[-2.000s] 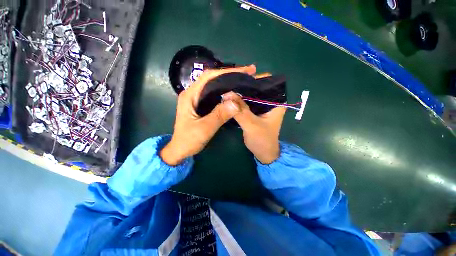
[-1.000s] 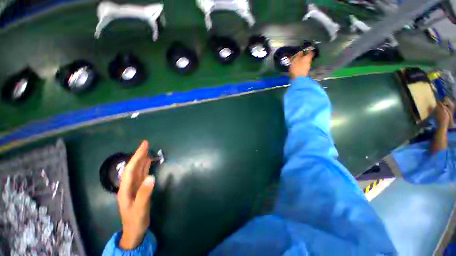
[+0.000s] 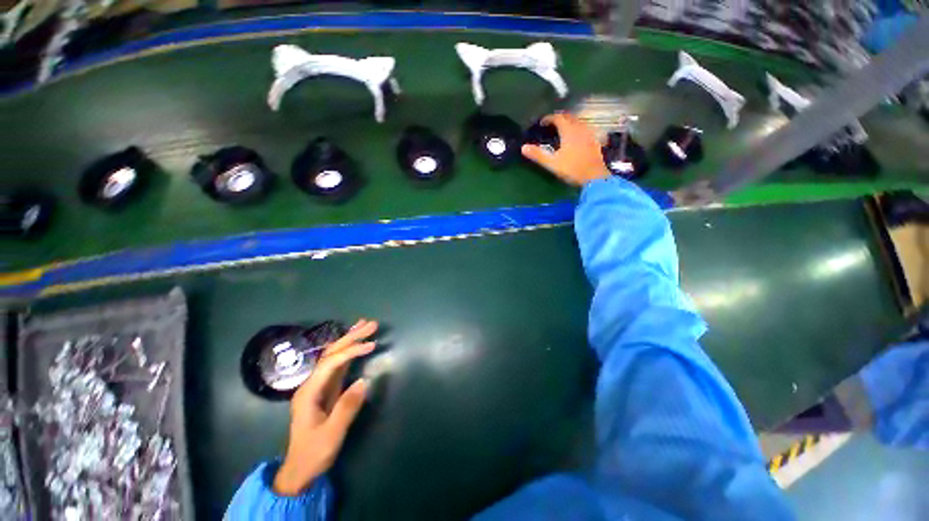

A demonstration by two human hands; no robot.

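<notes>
My right hand [image 3: 570,149] reaches over the blue edge to the line, its fingers closed around a black round housing [image 3: 541,136] in the row. My left hand [image 3: 328,407] is over the near bench with its fingers apart. Beside and partly under its fingertips lies a black housing [image 3: 267,379] with a small white board [image 3: 286,357] in it. Whether the left fingers touch this housing cannot be told. A dark grey tray [image 3: 177,407] of wired boards [image 3: 102,438] is at the lower left.
Black housings with bright centre discs [image 3: 328,179] stand in a row on the green line. White brackets [image 3: 331,71] lie behind them. A blue edge [image 3: 387,232] divides line and bench. A grey bar [image 3: 805,120] crosses at upper right. Another person's blue sleeve [image 3: 898,395] is at right.
The view has shifted. My right hand has moved left along the row to another housing. My left hand stays near the bench housing. The housing held in both hands earlier has left them.
</notes>
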